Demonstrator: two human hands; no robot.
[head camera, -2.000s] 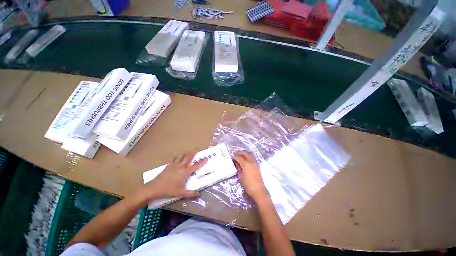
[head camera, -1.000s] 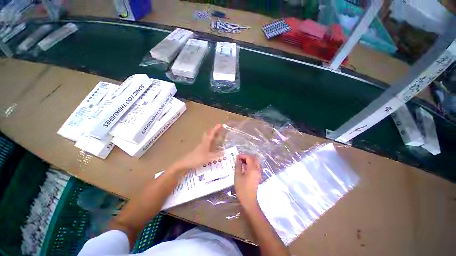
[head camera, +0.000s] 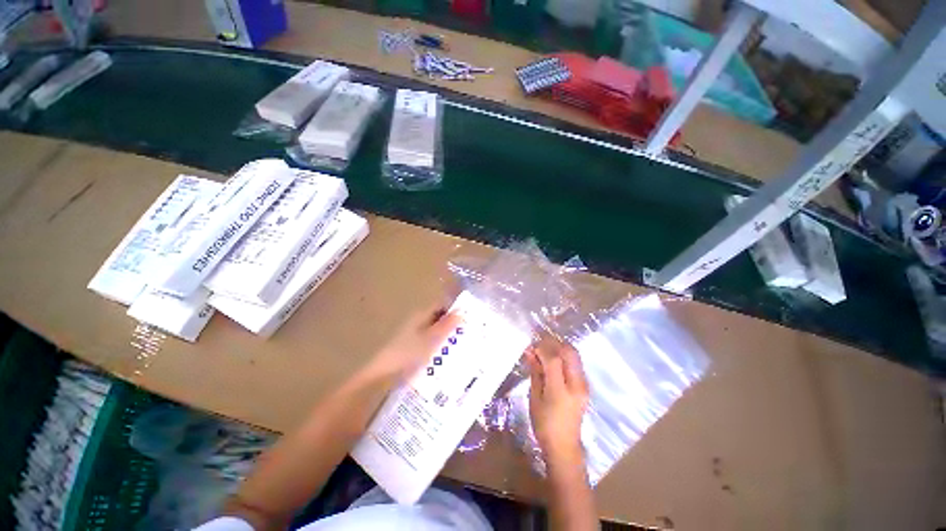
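A white retail box (head camera: 441, 399) with dark print stands tilted near the bench's front edge. My left hand (head camera: 427, 334) holds its upper left side, fingers partly hidden behind it. My right hand (head camera: 557, 386) is at the box's upper right corner, its fingertips pinching the crinkled clear plastic bag (head camera: 513, 285). The bag lies around and beyond the box's far end; how far the box is inside cannot be told. A whitish stack of flat poly bags (head camera: 648, 379) lies to the right, partly behind my right hand.
A pile of several retail boxes (head camera: 233, 244) lies at left on the cardboard bench cover (head camera: 809, 415). Bagged boxes (head camera: 413, 130) lie on the green conveyor belt (head camera: 539, 171). A slanting white post (head camera: 768, 213) rises at right. Green crates (head camera: 109, 446) are below the near edge.
The box has turned more upright in the view, its printed face showing more. My left hand has moved from the bag film to the box's side. The bagged boxes appear further left.
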